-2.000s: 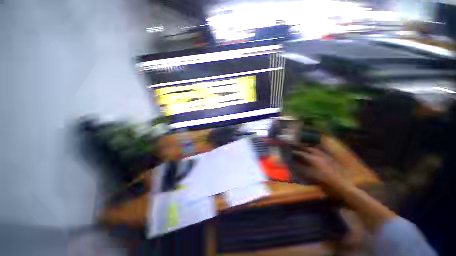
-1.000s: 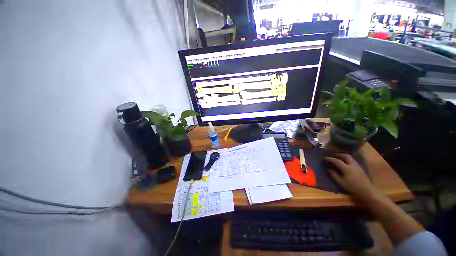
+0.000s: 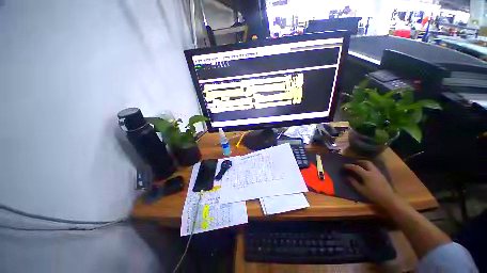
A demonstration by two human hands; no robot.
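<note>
My right hand (image 3: 369, 180) rests palm down on the dark mouse pad (image 3: 342, 186), right of its orange-red patch. Its fingers are curved over a mouse that the hand hides almost fully. My left hand is not in view. The black-framed monitor (image 3: 267, 82) stands behind the papers and shows a yellow strip of packed pieces on black. The long black keyboard (image 3: 315, 242) lies on the lower tray. A slim pale yellow stick (image 3: 320, 167) lies on the orange-red patch.
Printed sheets (image 3: 261, 173) lie left of the pad, with a black phone (image 3: 205, 175) and its cable. A calculator (image 3: 299, 153) lies behind. A bushy plant (image 3: 387, 112) stands right; a smaller plant (image 3: 181, 133), a tall black flask (image 3: 145, 143) and a small bottle (image 3: 224, 144) stand left.
Since the blurred earliest frame the view has steadied and shifted, and the desk shows sharply. My right hand stays on the mouse pad, with little change over the last second.
</note>
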